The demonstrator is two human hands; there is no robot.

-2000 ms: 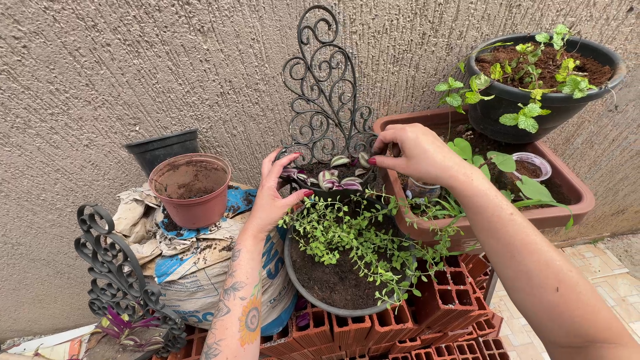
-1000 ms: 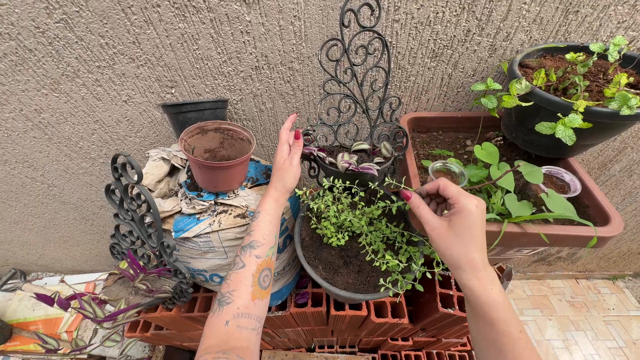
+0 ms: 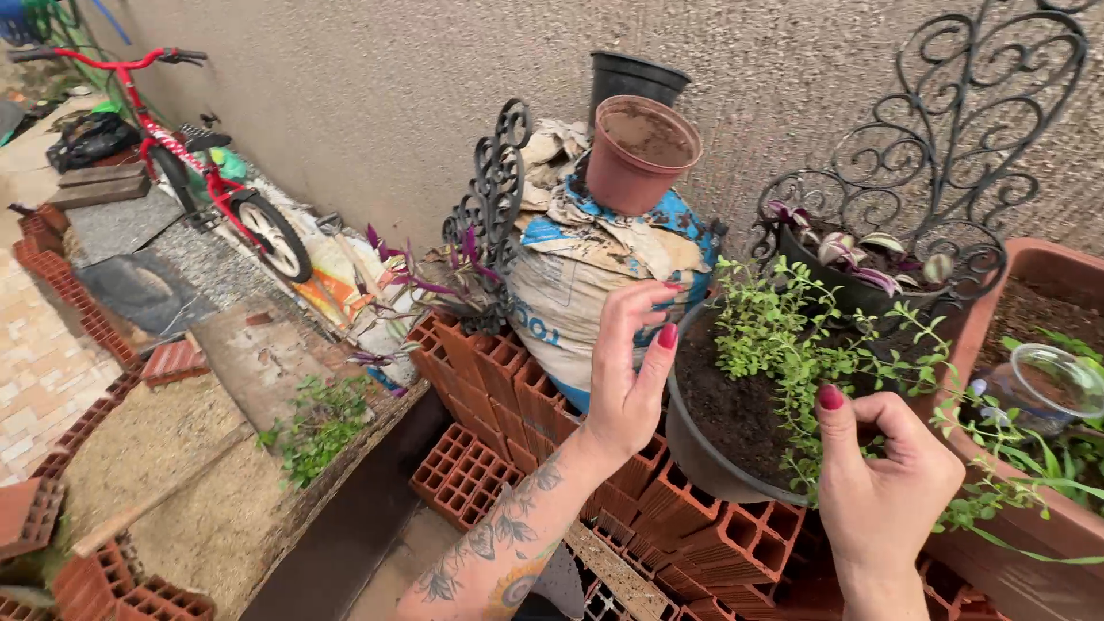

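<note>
A round grey pot [image 3: 690, 431] of dark soil holds a leafy green trailing plant [image 3: 776, 345]. My left hand [image 3: 630, 371] hovers at the pot's left rim, fingers apart and nothing in it. Over the pot's right side is my right hand [image 3: 888, 474], thumb toward the stems with the other fingers curled; whether it pinches a stem cannot be told. Behind the plant, a black scrolled metal wall planter [image 3: 940, 147] carries purple-and-white striped leaves [image 3: 862, 254]. An empty reddish plastic pot [image 3: 642, 159] stands on a soil-smeared sack [image 3: 595, 293], a black pot [image 3: 634, 78] behind it.
Hollow red bricks [image 3: 733, 535] support the pot. At right lies a terracotta-coloured trough [image 3: 1035, 535] with a clear plastic cup [image 3: 1048, 384]. A second scrolled planter [image 3: 492, 198] is left of the sack. Further left are a red bicycle [image 3: 172, 147], sand [image 3: 164, 466] and a wooden handle [image 3: 164, 492].
The view has swung left, bringing the bicycle and sand into sight. My hands have left the striped-leaf planter, where they were two seconds ago, and are lower, over the grey pot.
</note>
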